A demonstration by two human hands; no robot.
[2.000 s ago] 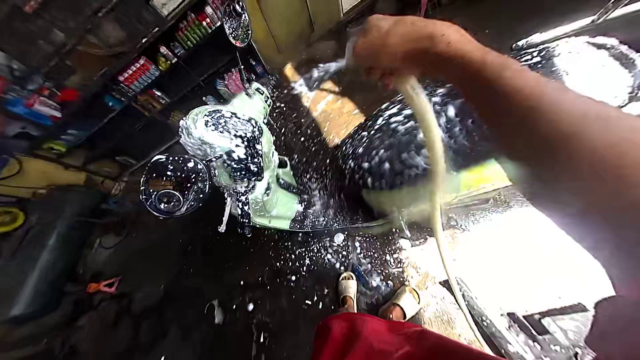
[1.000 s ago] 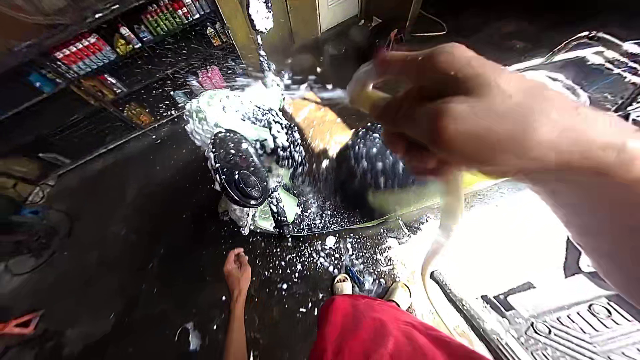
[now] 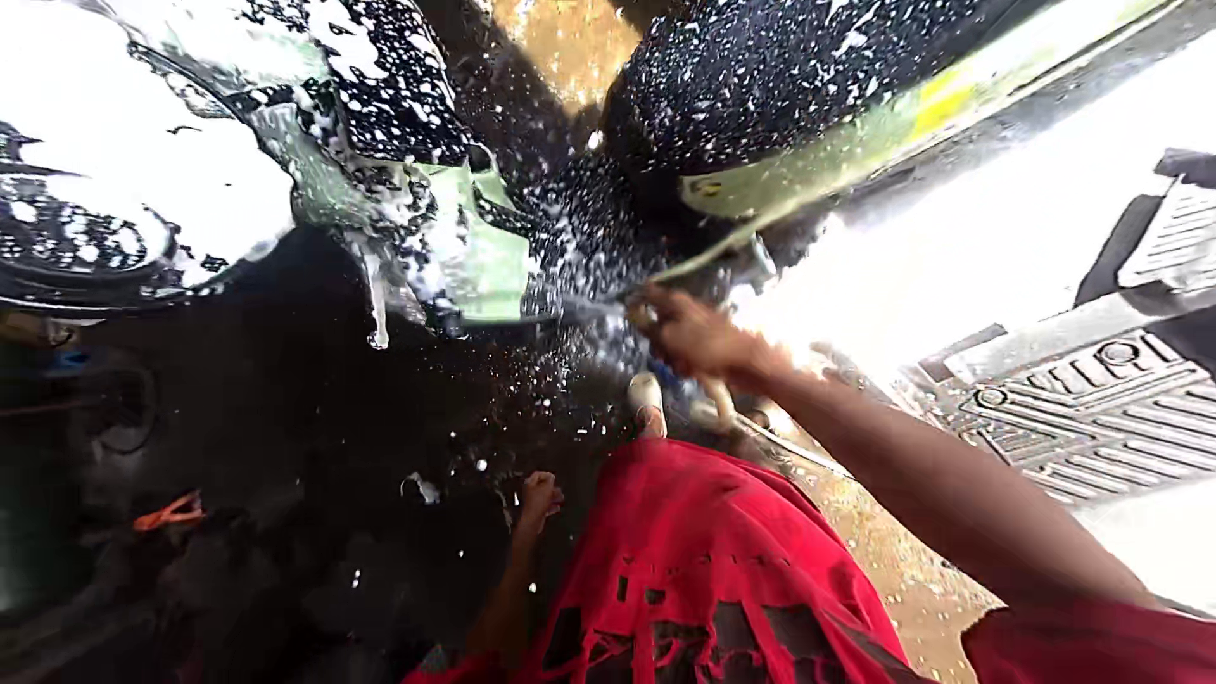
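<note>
My right hand (image 3: 689,332) is closed around the end of a pale hose (image 3: 788,445), low beside the light green scooter's front body (image 3: 489,271). Water sprays leftward from the hand toward that green body panel. White foam covers the scooter's front and handlebar area at the upper left. The dark seat (image 3: 750,81), speckled with foam, is above my right hand, with a green side panel (image 3: 760,190) along it. My left hand (image 3: 540,496) hangs low at my side, away from the scooter, fingers curled and holding nothing that I can see.
Wet dark floor lies under the scooter, with an orange object (image 3: 169,513) at the far left. My sandalled foot (image 3: 647,399) stands just below the scooter. A metal ramp or grate with raised ribs (image 3: 1121,408) is at the right in bright light.
My right hand has moved down from above the seat to low beside the green body, still with the hose. The view has moved closer to the scooter and downward.
</note>
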